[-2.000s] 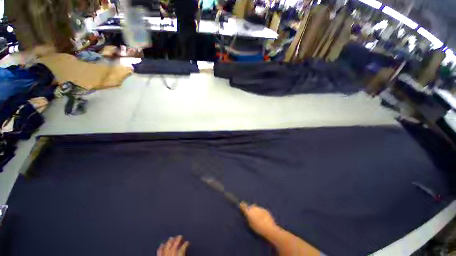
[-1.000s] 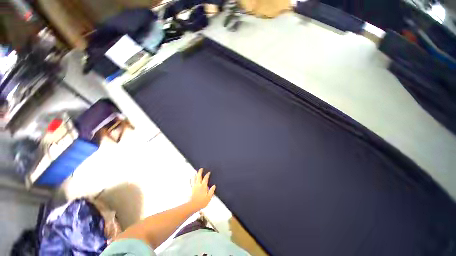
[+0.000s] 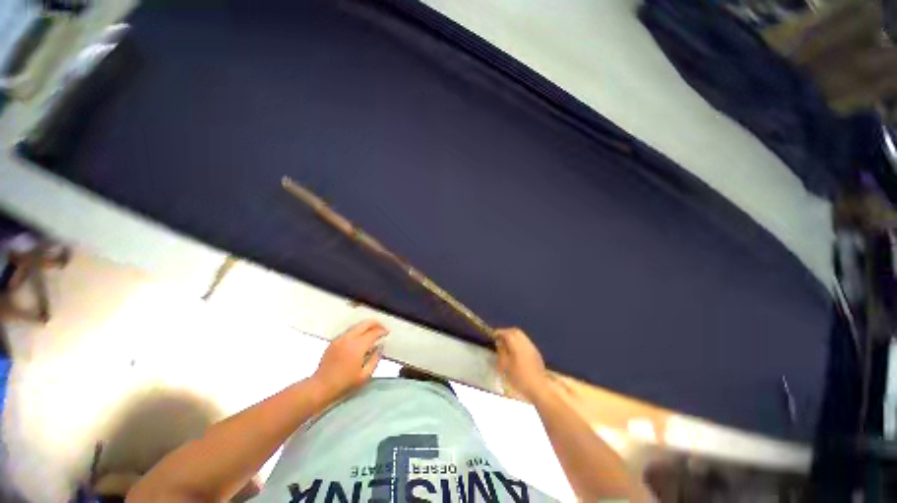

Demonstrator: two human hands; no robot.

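The dark fabric ply [image 3: 413, 157] lies flat over most of the table. Thin parallel ply edges show along its far side. My right hand [image 3: 521, 362] is closed on the near end of a thin brown wooden stick [image 3: 393, 257], which lies slantwise across the cloth, its tip pointing far left. My left hand [image 3: 352, 356] is at the table's near edge, left of my right hand, fingers curled. I cannot tell whether it holds anything.
A strip of pale table [image 3: 629, 74] runs beyond the cloth, with a dark loose fabric heap [image 3: 733, 93] at the far right. Small blurred shears [image 3: 790, 398] seem to lie near the cloth's right end. The bright floor [image 3: 118, 324] is at the lower left.
The view has turned and dropped. The right hand and the stick, unseen one second ago, are back in view. My left hand has drawn back from the cloth's edge, its fingers now curled.
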